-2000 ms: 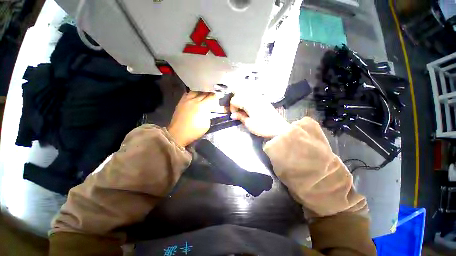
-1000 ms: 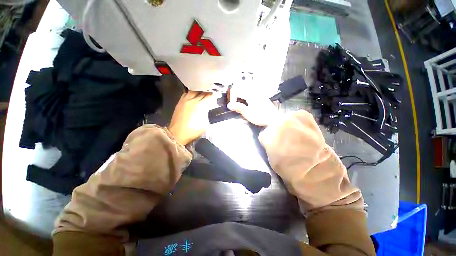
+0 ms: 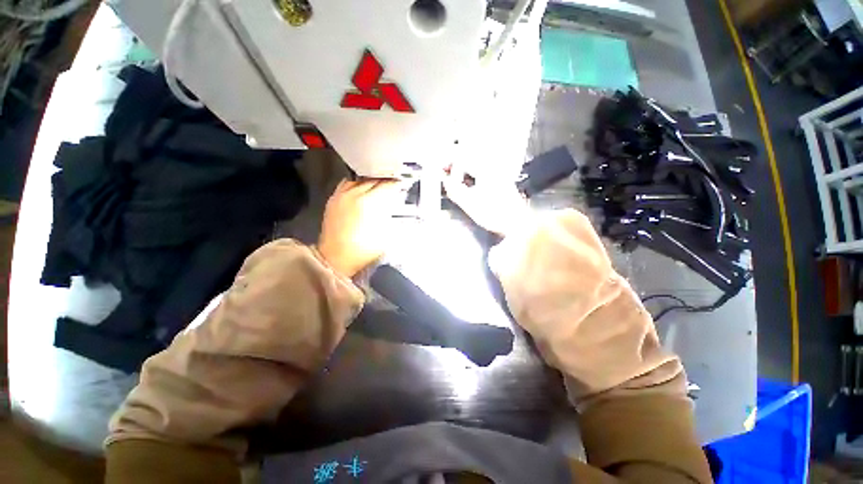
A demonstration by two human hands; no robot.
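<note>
The white sewing machine head (image 3: 312, 85) with a red three-diamond logo hangs over the bright needle area. My left hand (image 3: 358, 222) is at the left of the needle area, fingertips under the head. My right hand (image 3: 483, 203) is at its right, washed out by glare. What the fingertips hold is hidden by glare and the head. A black strap end (image 3: 549, 171) sticks out behind my right hand. Another black strap (image 3: 440, 317) lies in front of my hands on the table.
A large pile of black straps (image 3: 189, 208) lies at the left. A tangled pile of striped black pieces (image 3: 662, 175) lies at the right, with a thin black cord (image 3: 674, 304) below it. A teal plate (image 3: 591, 59) is behind. A blue bin (image 3: 771, 440) stands at the lower right.
The black piece seen between my hands before is no longer visible there; a bright white metal part shows in its place. My right hand has shifted slightly left since the first frame.
</note>
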